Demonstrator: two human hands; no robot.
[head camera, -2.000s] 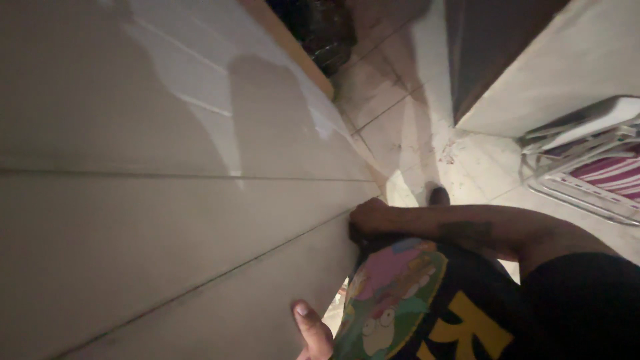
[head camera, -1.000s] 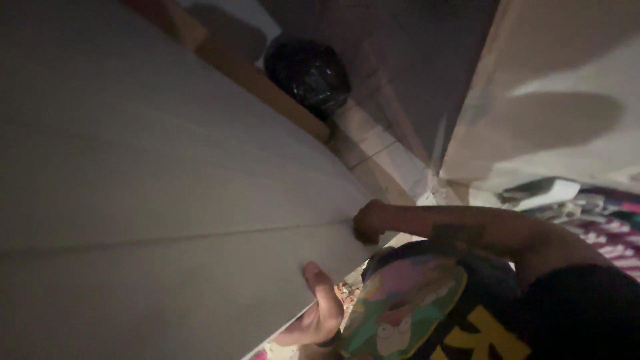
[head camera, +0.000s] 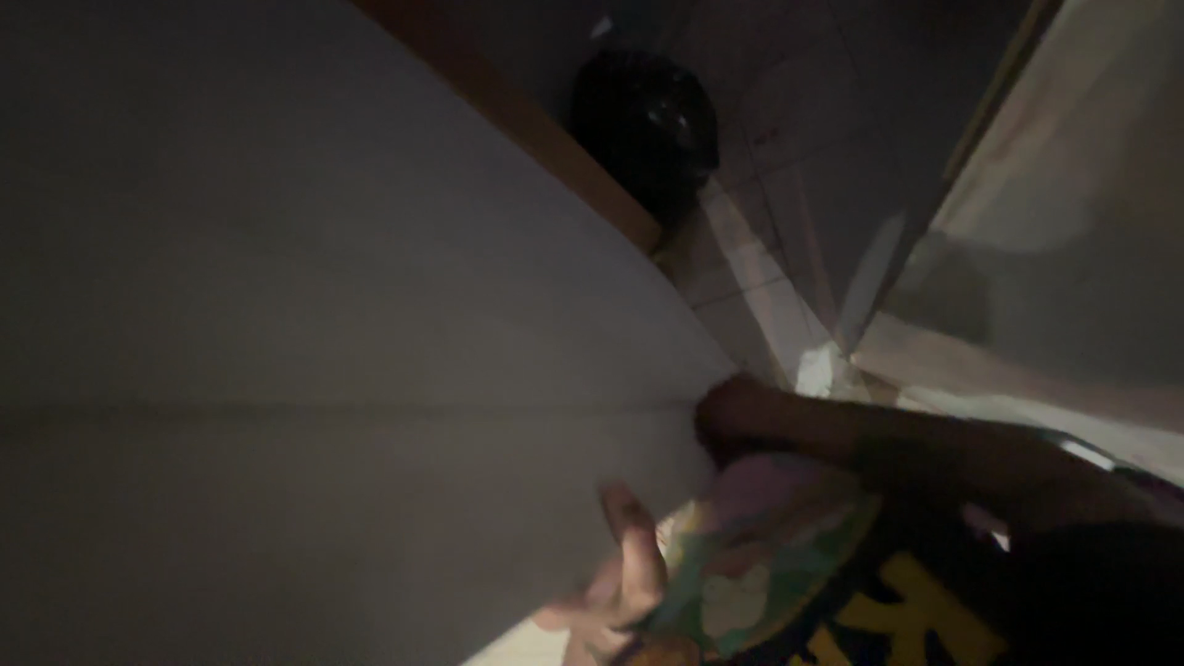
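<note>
A large pale flat surface (head camera: 370, 314), with a straight line across it, fills the left of the head view. My right hand (head camera: 740, 416) is curled at its right edge, thumb side up; whatever lies inside the fingers is hidden. Lower down, my left hand (head camera: 615, 573) is blurred beside the lower edge of that surface, its fingers apart and nothing plainly held in them. Between and below the hands is my black T-shirt (head camera: 888, 601) with a coloured cartoon print and yellow shapes.
Beyond the brown edge strip (head camera: 573, 185) a black plastic bag (head camera: 647, 120) sits on a dark tiled floor (head camera: 786, 194). A pale wall (head camera: 1064, 231) stands at the right. A small white thing (head camera: 819, 370) lies past my right hand.
The scene has grown much darker. The view has shifted, bringing the black bag more fully into sight. The right hand stays at the edge of the pale surface; more of the left hand shows.
</note>
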